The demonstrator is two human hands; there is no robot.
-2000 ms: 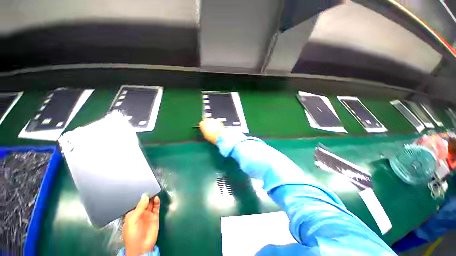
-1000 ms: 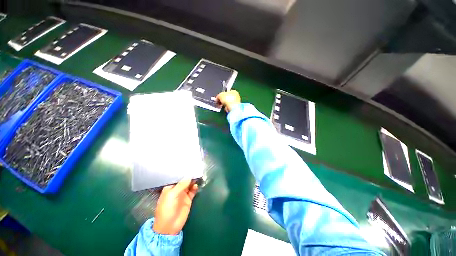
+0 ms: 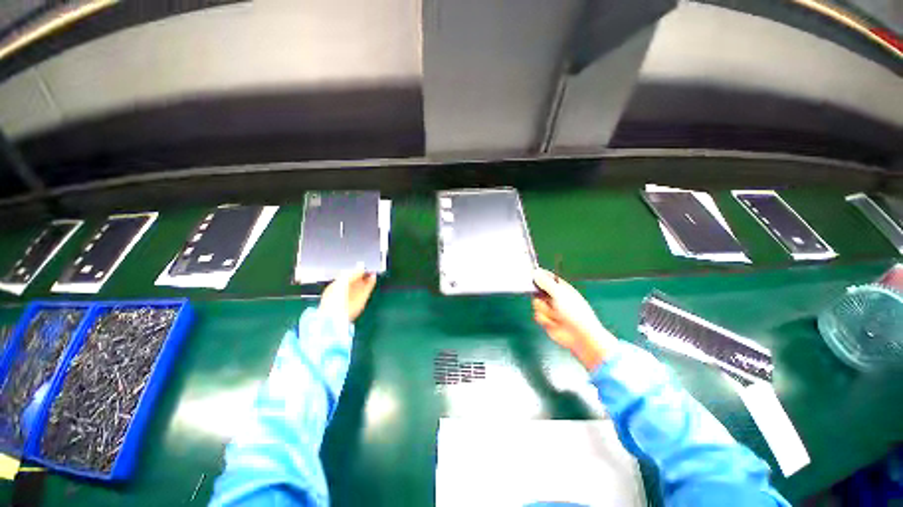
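My left hand [image 3: 349, 293] grips the near edge of a grey rear cover [image 3: 340, 238], plain outer face up with a small logo, over a white sheet on the conveyor. My right hand [image 3: 564, 315] grips the near right corner of a second cover [image 3: 487, 242], inner face up, with white pads along its left edge; glare whitens its face. A thin dark thing shows at my right fingertips, too small to tell.
More covers on white sheets lie on the conveyor [image 3: 584, 228] at both sides. A blue bin [image 3: 183, 337] of small dark parts stands left. Striped sheets [image 3: 703, 337], a white strip [image 3: 777, 431] and a teal fan [image 3: 866, 322] are right. A small-part sheet [image 3: 460, 368] and white sheet [image 3: 535, 460] lie in front.
The cover in my left hand has moved from above the bench forward to the conveyor. My right hand has moved right and now holds another cover. The view has turned.
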